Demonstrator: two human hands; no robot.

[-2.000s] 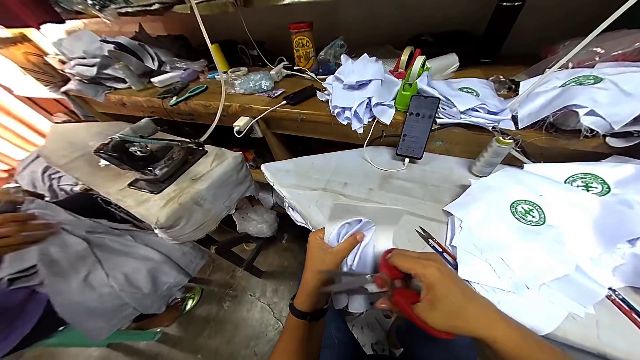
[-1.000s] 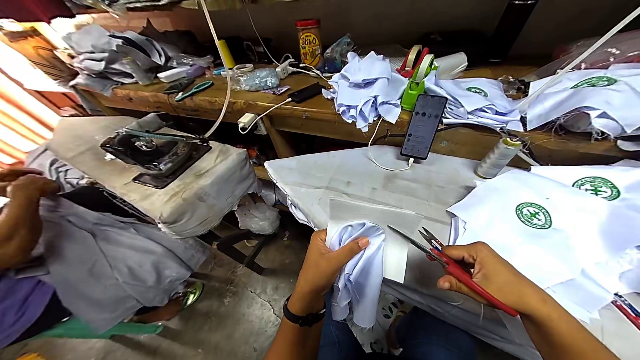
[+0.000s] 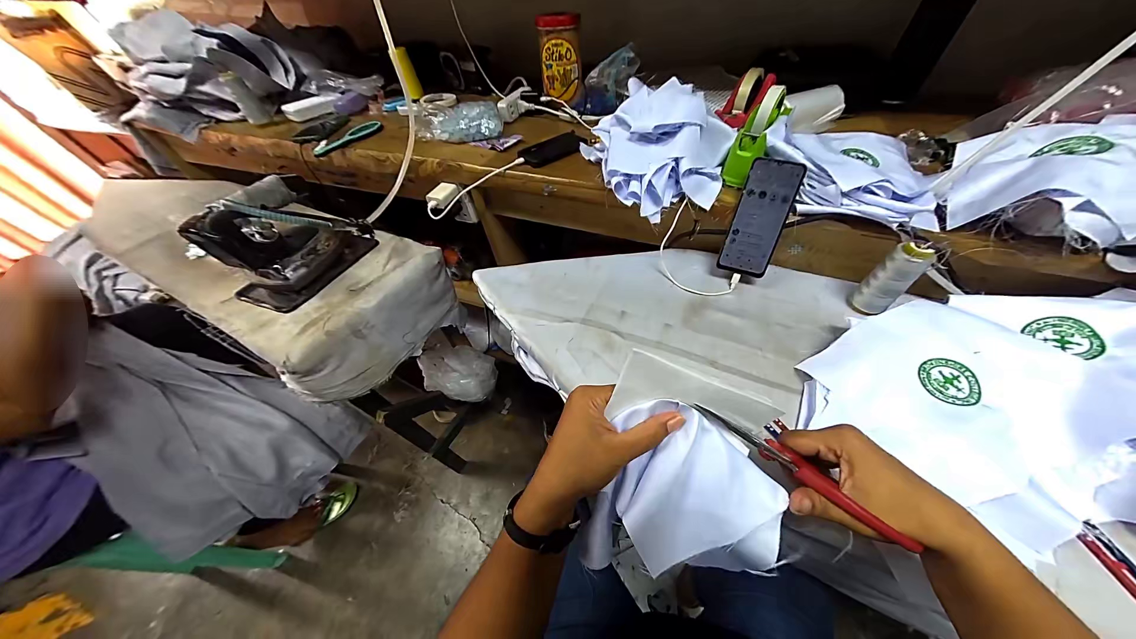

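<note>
My left hand [image 3: 608, 444] pinches a folded piece of white fabric [image 3: 683, 497] together with a pale stiff sheet [image 3: 701, 390] behind it, thumb on top. Red-handled scissors [image 3: 821, 493] are gripped in my right hand [image 3: 865, 484], their blades pointing up and left, with the tips at the fabric's upper edge beside my left thumb. Whether the blades have fabric between them cannot be told. Right of my hands lie white fabric pieces [image 3: 887, 382] with round green emblems. A thread cone [image 3: 892, 277] stands behind them on the cloth-covered board [image 3: 568, 302].
A smartphone [image 3: 761, 217] on a white cable leans against the wooden shelf [image 3: 532, 200], which bears bunched white cloth [image 3: 666, 142] and a green tape dispenser [image 3: 750, 142]. An iron [image 3: 275, 240] rests on another padded board [image 3: 390, 311]. A person with grey fabric [image 3: 213, 435] sits at the left.
The fabric in my left hand was bunched two seconds ago and now hangs spread lower. The scissors moved off to the right, then came back left to the fabric's upper edge.
</note>
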